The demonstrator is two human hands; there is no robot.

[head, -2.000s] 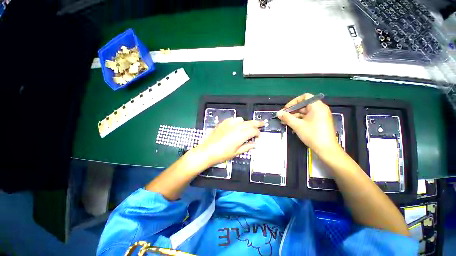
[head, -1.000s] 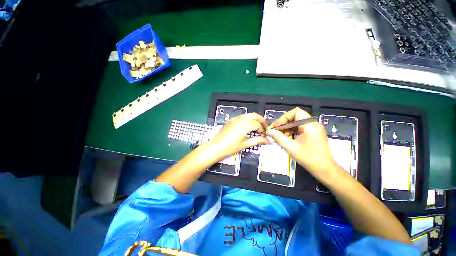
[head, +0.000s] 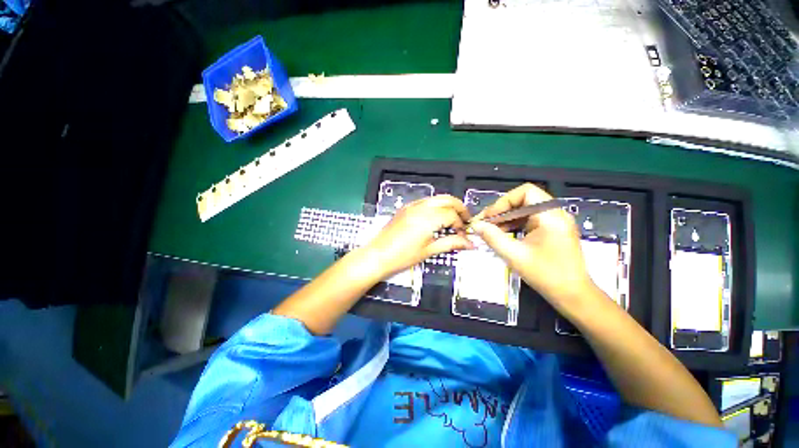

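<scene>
A black phone tray (head: 648, 262) holds several phone housings in its slots. My right hand (head: 534, 241) holds tweezers (head: 530, 211) over the top end of the second phone housing (head: 484, 284) from the left. My left hand (head: 412, 236) holds the dot sticker sheet (head: 335, 227), which runs out to the left of it over the tray edge. The fingertips of both hands meet at the tweezer tip. What lies at the tip is too small to tell.
A blue bin (head: 212, 103) with tan scraps (head: 250, 98) stands at the upper left. An adhesive strip (head: 276, 166) lies below it. A white board (head: 543, 70) bears a blister tray (head: 745, 52) at the upper right. More phone trays (head: 745, 394) lie at the lower right.
The view has shifted, so bench things appear further right. The tweezers have come off the housing's top end to the left fingertips. The dot sheet has stayed at my left hand.
</scene>
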